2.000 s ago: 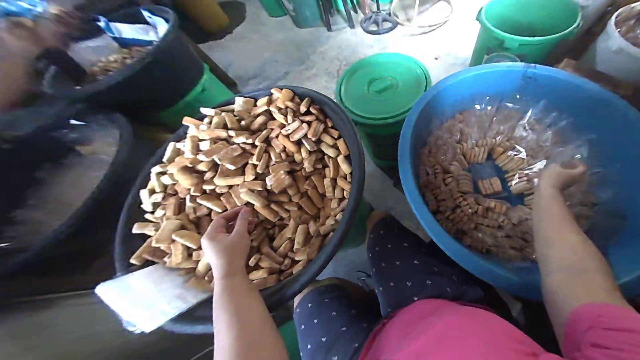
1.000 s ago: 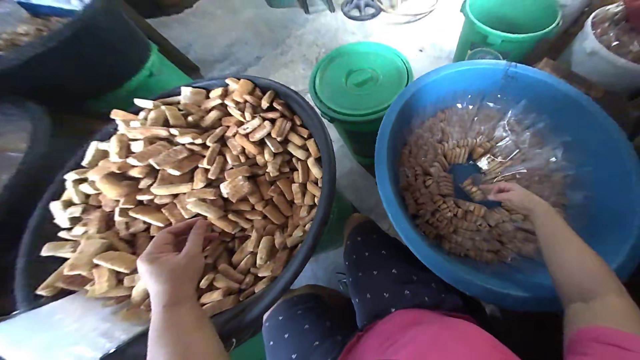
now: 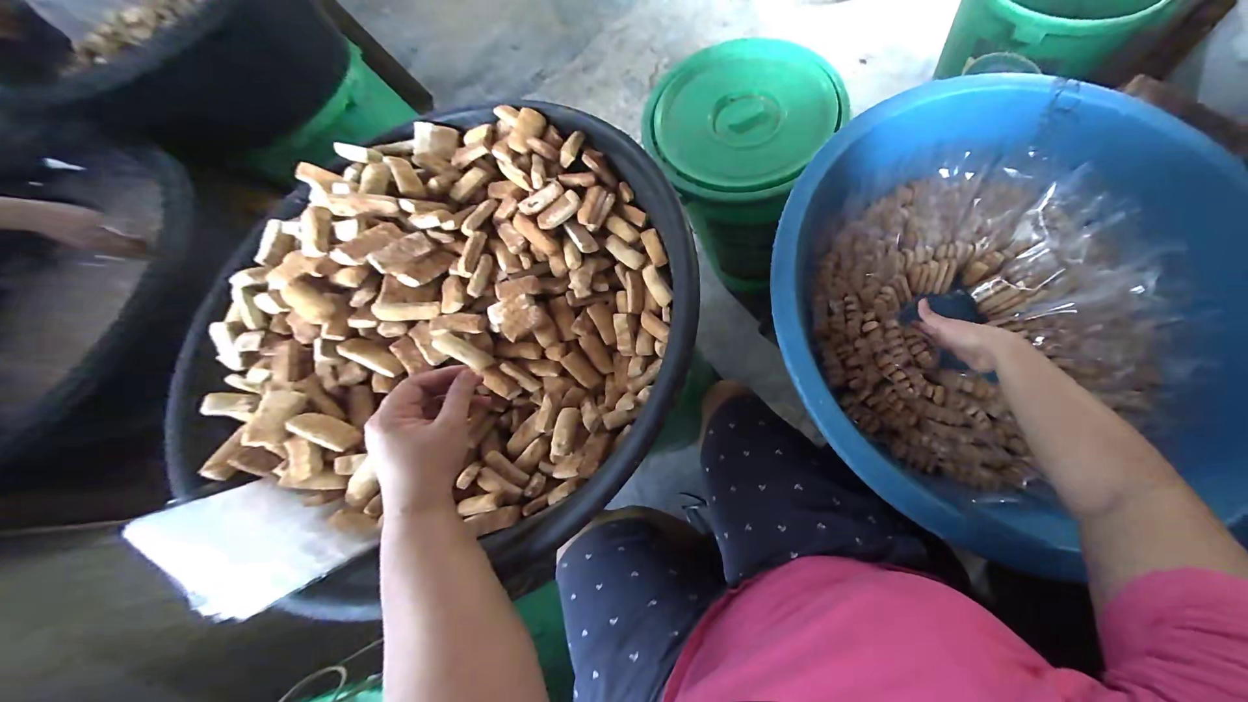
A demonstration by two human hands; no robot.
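Observation:
A round black tub (image 3: 688, 322) is heaped with short baked biscuit sticks (image 3: 526, 234). My left hand (image 3: 424, 414) rests on the heap, fingers bent among the sticks; whether it grips one cannot be made out. Beside it, a stack of clear plastic bags (image 3: 244, 546) lies over the tub's near left rim. At the right stands a wide blue plastic basin (image 3: 809, 361) with clear bags of biscuit sticks (image 3: 892, 361) arranged in a ring. My right hand (image 3: 960, 336) reaches to the middle of that ring, thumb raised, its fingers partly hidden and no bag plainly in them.
A green lidded bucket (image 3: 746, 122) stands between tub and basin. Behind the basin is an open green bucket (image 3: 1053, 34). More black tubs (image 3: 175, 224) stand at the left, where another person's hand (image 3: 58, 222) reaches in. My knees are between the two containers.
My right hand has moved from the right side of the bags to the middle of the ring. The left hand stays at the heap of sticks.

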